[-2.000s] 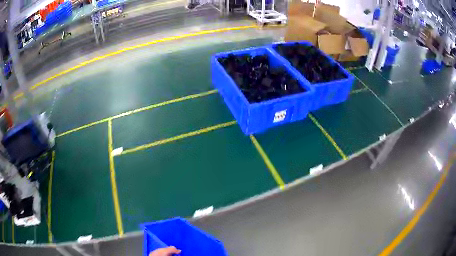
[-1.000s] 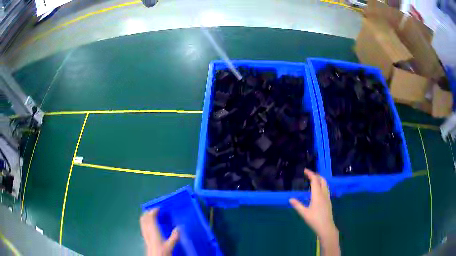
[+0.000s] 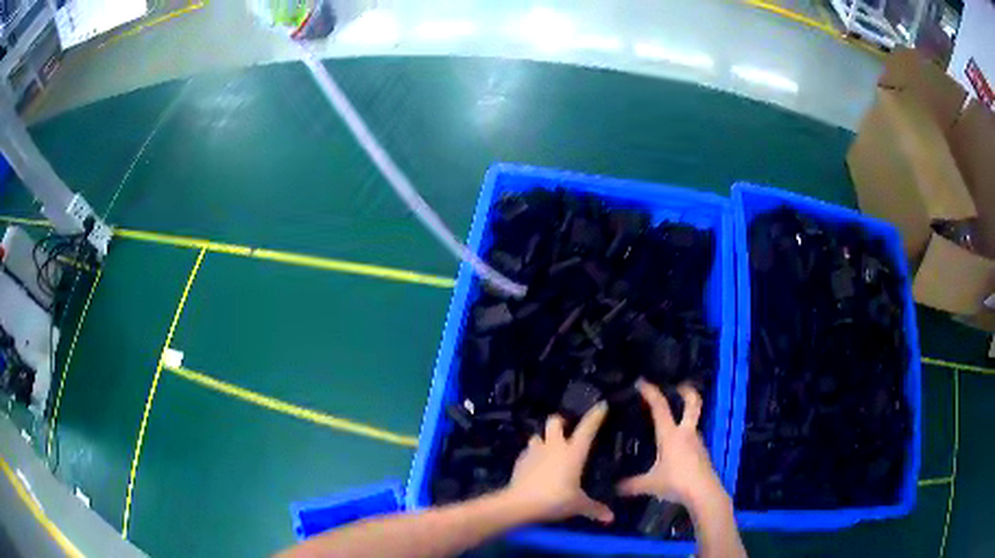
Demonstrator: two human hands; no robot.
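Two deep blue bulk bins stand side by side, the left one (image 3: 445, 360) and the right one (image 3: 914, 381), both full of black plastic parts (image 3: 589, 327). My left hand (image 3: 559, 471) and my right hand (image 3: 679, 456) are over the near part of the left bin, facing each other with fingers spread and curved at the parts. I see no part clearly gripped; what lies under the palms is hidden. The small blue bin (image 3: 347, 512) lies at the left bin's near left corner, partly cut off by my left forearm.
A pale hose or cord (image 3: 382, 164) hangs across the view, its end over the left bin. Open cardboard boxes (image 3: 911, 153) stand at the far right. A white post with a socket strip (image 3: 90, 223) and cables is at the left. Yellow tape lines mark the green surface.
My left hand has let go of the small bin and moved right into the left bulk bin. My right hand has moved slightly down over the parts. The small bin now sits lower.
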